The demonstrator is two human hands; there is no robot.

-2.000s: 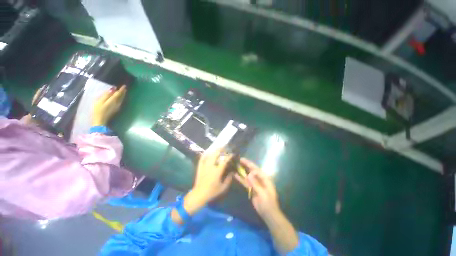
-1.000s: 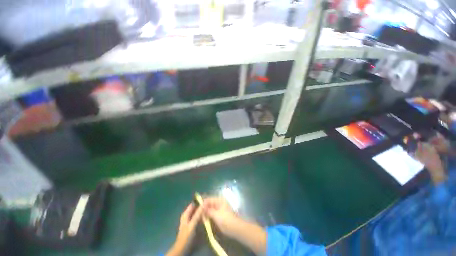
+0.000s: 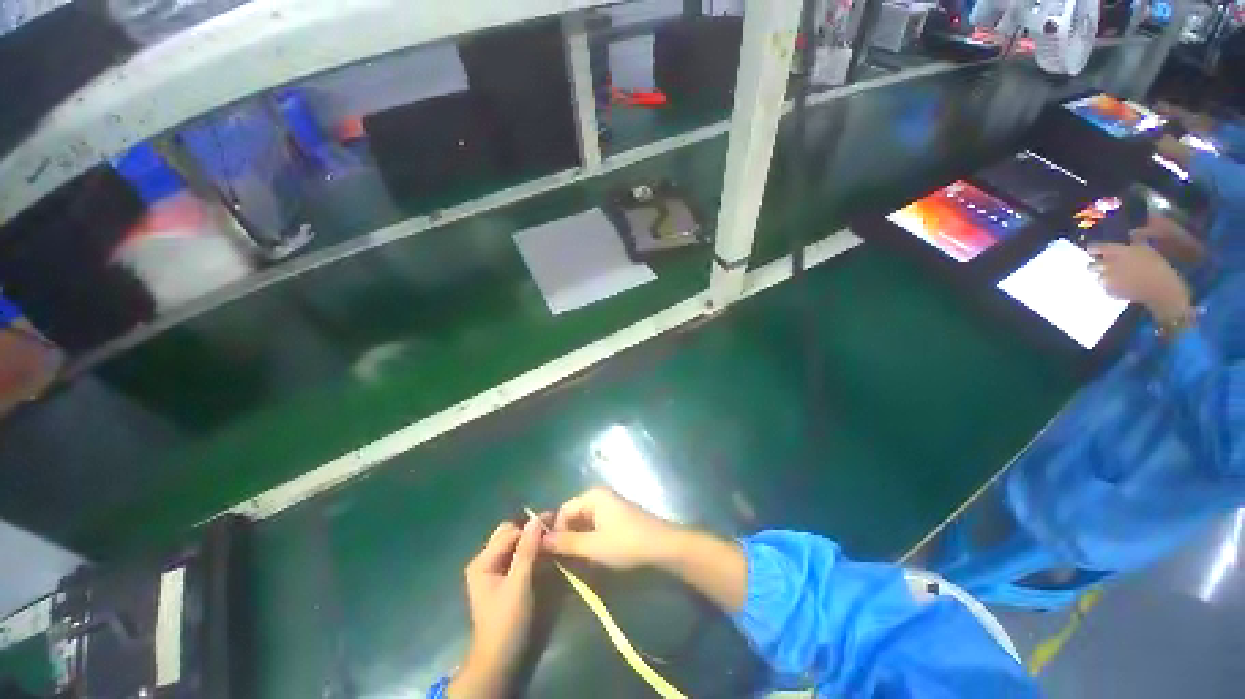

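A long, narrow yellow strip point(image 3: 610, 630) hangs down from between my fingers towards the lower edge of the picture. My left hand point(image 3: 501, 587) pinches its upper end, and a pale tip shows above the fingertips. My right hand point(image 3: 608, 530) is against the same end, fingertips touching the left ones. The exact finger hold is too small to tell. An open tablet point(image 3: 123, 635) with a pale rectangle on it lies at the lower left, partly cut off by the picture's edge, away from both hands.
A white rail point(image 3: 478, 399) separates the green bench point(image 3: 765, 396) from the belt, which holds a white sheet point(image 3: 583, 260) and an open tablet unit point(image 3: 658, 219). A white post point(image 3: 750, 150) stands at the rail. At right, a person in blue handles lit tablets point(image 3: 956, 220).
The view has swung right from the open tablet, which now lies at the lower left. Both hands have moved off the tablet and come together on the yellow strip, which hangs long.
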